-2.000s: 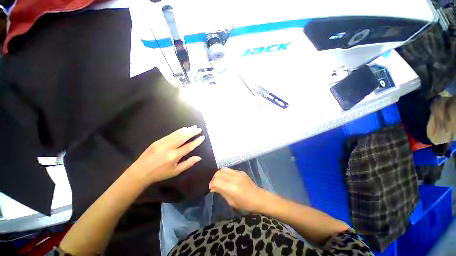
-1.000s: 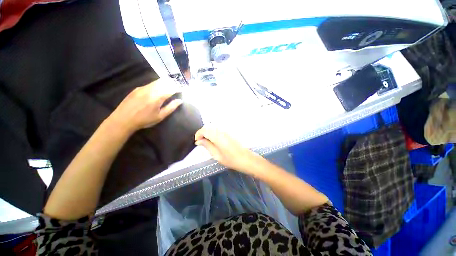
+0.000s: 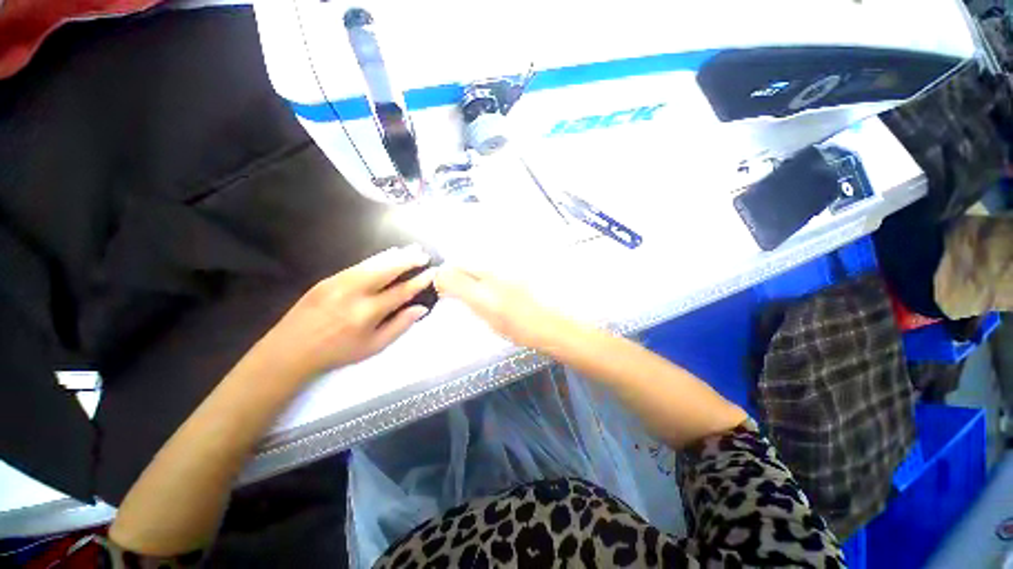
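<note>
A large dark garment panel (image 3: pixel 167 211) lies left of the needle and reaches over the table's front edge. Its right end is under my hands. The white sewing machine (image 3: pixel 622 83) stands behind, its needle area (image 3: pixel 405 191) in bright glare. My left hand (image 3: pixel 361 309) lies on the panel's edge just in front of the needle, fingers bent. My right hand (image 3: pixel 478 300) touches my left fingertips and pinches the dark edge there. Glare hides the exact grip. Dark thread snips (image 3: pixel 605 220) lie on the bed to the right.
A black phone-like rectangle (image 3: pixel 786 200) lies at the table's right end. Blue bins (image 3: pixel 928 478) and plaid cloth (image 3: pixel 839 406) are at the right. A translucent plastic sheet (image 3: pixel 500 445) hangs below the table edge (image 3: pixel 389 417). Red cloth (image 3: pixel 44 28) is at the top left.
The panel first moved up and left toward the needle. Since then my left hand has come back from beside the needle toward me, and my hands now meet at the cloth edge.
</note>
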